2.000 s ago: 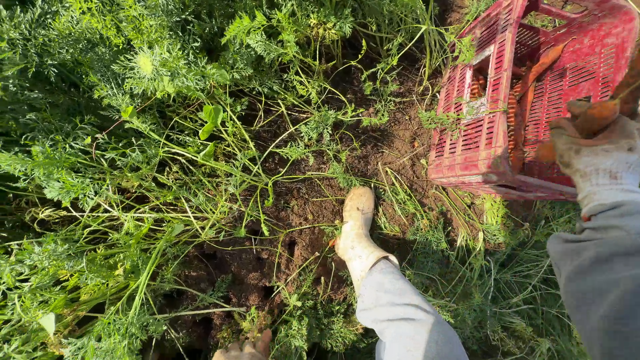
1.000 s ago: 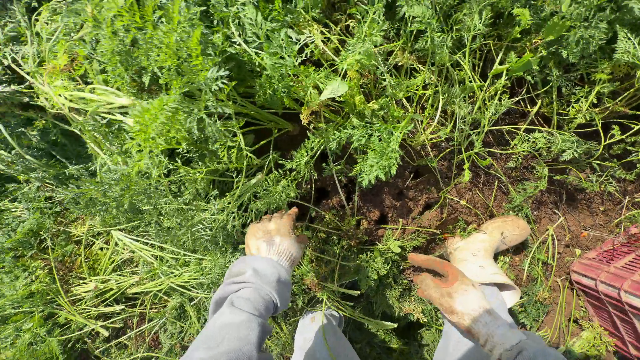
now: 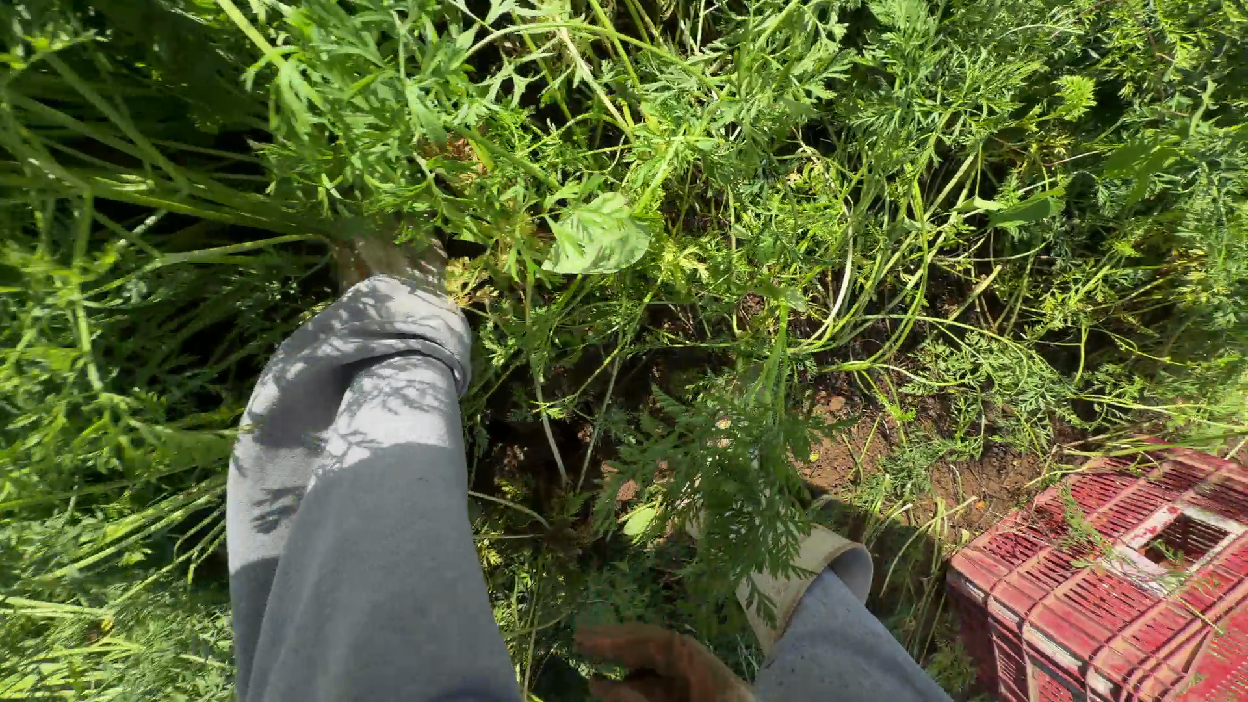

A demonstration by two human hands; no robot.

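Observation:
My left arm in a grey sleeve reaches forward into tall feathery carrot tops (image 3: 409, 127). Only the back of my left hand (image 3: 390, 261) shows beyond the cuff; leaves hide its fingers, so what they hold cannot be seen. My right hand (image 3: 663, 663), in a soil-stained glove, is low at the bottom edge, partly in shadow beside green foliage, its fingers bent and their grip unclear. No carrot root is plainly visible in either hand.
A red plastic crate (image 3: 1082, 575) sits at the lower right. A pale boot (image 3: 804, 575) with a grey trouser leg stands left of it, partly behind foliage. Brown soil (image 3: 858, 448) shows between the stems.
My left hand has gone forward, deeper into the foliage. My right hand, over the crate two seconds ago, is now low near my leg. The view has shifted strongly.

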